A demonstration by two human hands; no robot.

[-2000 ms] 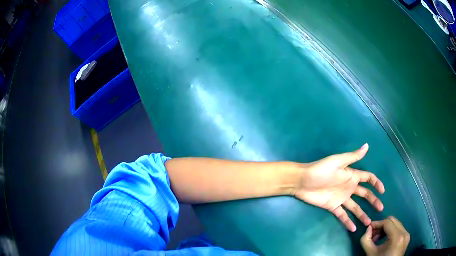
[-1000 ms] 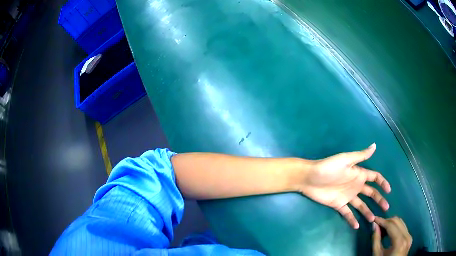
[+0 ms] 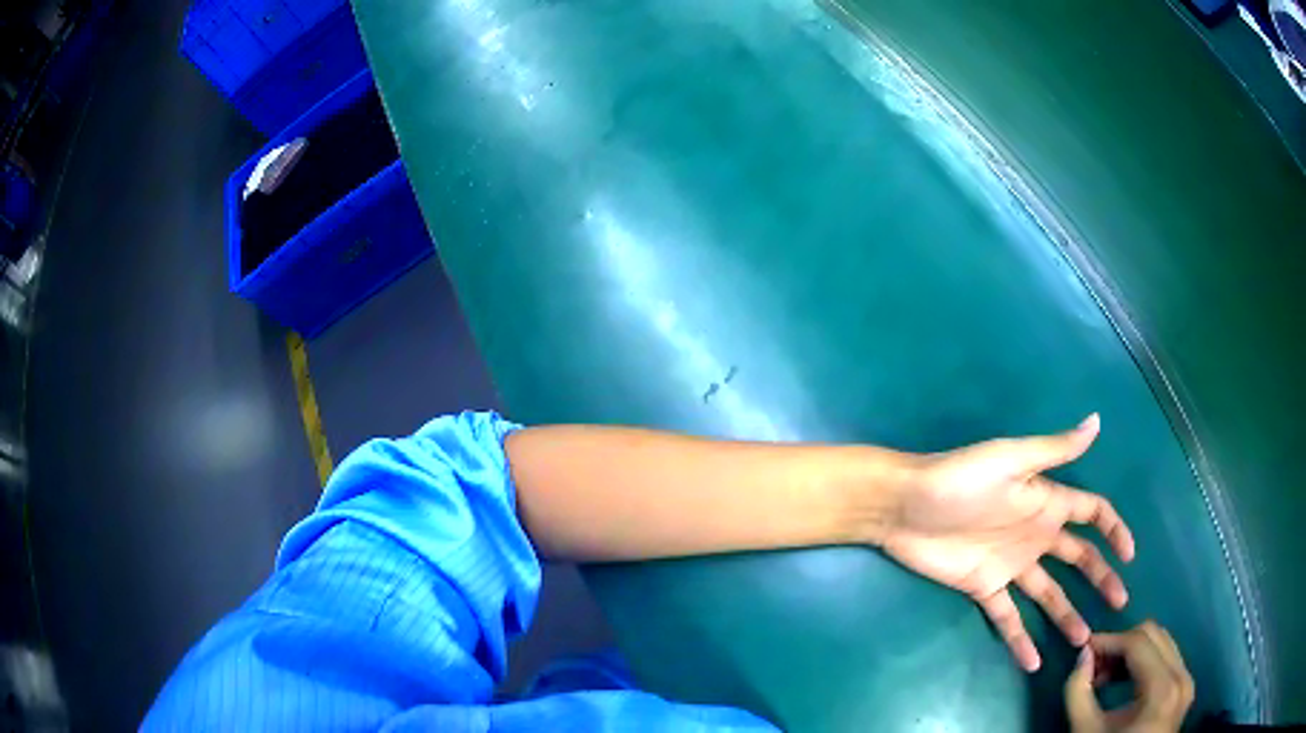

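My left hand (image 3: 988, 523) lies palm up over the green mat (image 3: 802, 287) at the right, bare and empty, with its fingers spread and the thumb pointing up. Its forearm comes out of a rolled blue sleeve at the lower left. My right hand (image 3: 1139, 680) is at the bottom right, partly cut off by the lower edge. Its thumb and index fingertips are close together at the tip of one of my left fingers. Whether anything small is between them cannot be seen.
Blue bins (image 3: 344, 244) stand on the floor left of the bench; one is dark inside with a white item (image 3: 275, 168). A yellow line (image 3: 308, 408) marks the floor. A metallic strip (image 3: 1132, 337) curves along the bench's right. White objects (image 3: 1279, 50) show at the top right.
Both hands and the bench have shifted slightly right in view. My right thumb and index finger parted slightly and have come close together again at the left fingertip. My left hand stays open.
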